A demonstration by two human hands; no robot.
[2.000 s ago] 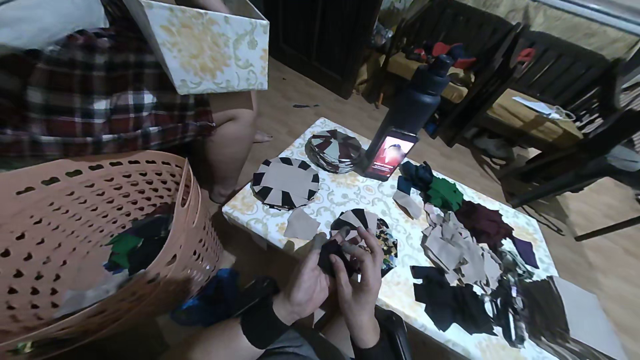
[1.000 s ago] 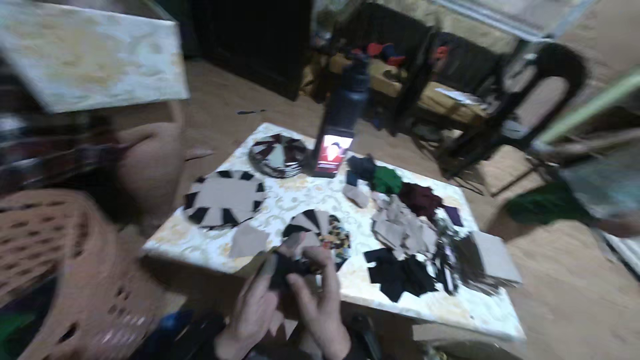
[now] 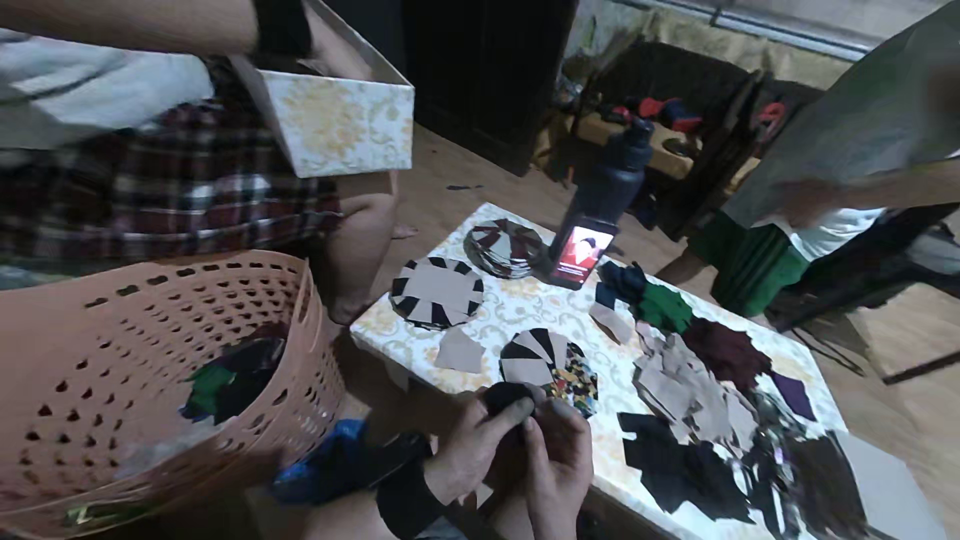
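My left hand (image 3: 469, 442) grips a small piece of black fabric (image 3: 508, 397) just in front of the table edge. My right hand (image 3: 556, 457) pinches the same cloth from the other side. Beyond my fingers lies a round patchwork piece (image 3: 536, 358) in black, beige and a multicoloured print. A beige fabric scrap (image 3: 460, 351) and a round black-and-beige stack (image 3: 437, 291) lie to its left. Another round stack (image 3: 504, 246) is farther back. Beige scraps (image 3: 694, 386), black scraps (image 3: 679, 465), maroon fabric (image 3: 724, 349) and green fabric (image 3: 664, 306) lie at the right.
A lit phone (image 3: 581, 251) leans on a dark bottle (image 3: 611, 184) on the low table (image 3: 517, 307). A pink plastic basket (image 3: 172, 300) holding fabric stands at left. A seated person in plaid (image 3: 172, 187) has a patterned box (image 3: 345, 124). Another person (image 3: 832, 127) stands at right.
The person in grey and green at the right has come farther into view. The seated person's arm now reaches into the patterned box. My hands still hold the black fabric.
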